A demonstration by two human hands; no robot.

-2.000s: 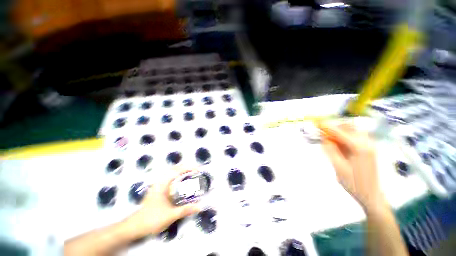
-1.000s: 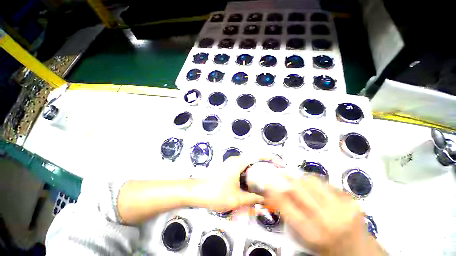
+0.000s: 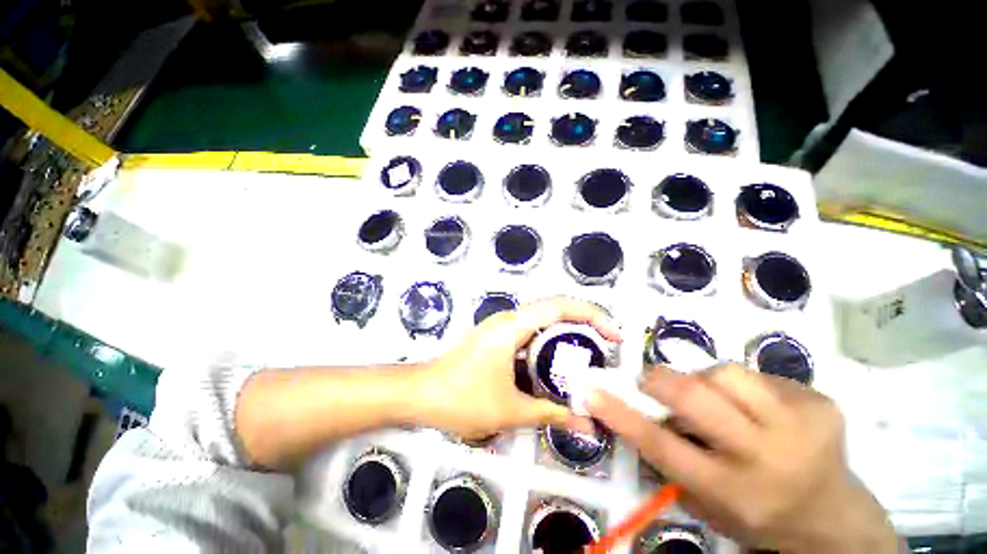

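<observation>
My left hand [image 3: 476, 373] holds a round watch head [image 3: 555, 348] between thumb and fingers above the near foam tray. Its black face shows a white square code. My right hand [image 3: 747, 444] holds a white cloth [image 3: 633, 392] at the fingertips, close to or touching the lower right of the watch face. An orange-red stick [image 3: 639, 519] points down and left from under my right hand; its upper end is hidden. The near white foam tray [image 3: 417, 460] holds rows of watch heads with dark faces. My hands hide some of its pockets.
A farther foam tray [image 3: 379, 135] adjoins, with discs that have bluish centres. A clear bottle with a metal top [image 3: 135, 247] stands at the left, and another squarish bottle [image 3: 904, 325] at the right. Yellow strips [image 3: 244, 163] cross the bench. A pale sheet-like object [image 3: 909, 184] is at the right.
Two seconds ago my hands were apart; they have come together at the watch head. Since one second ago, my right hand has shifted right, uncovering the lit face and the orange-red stick.
</observation>
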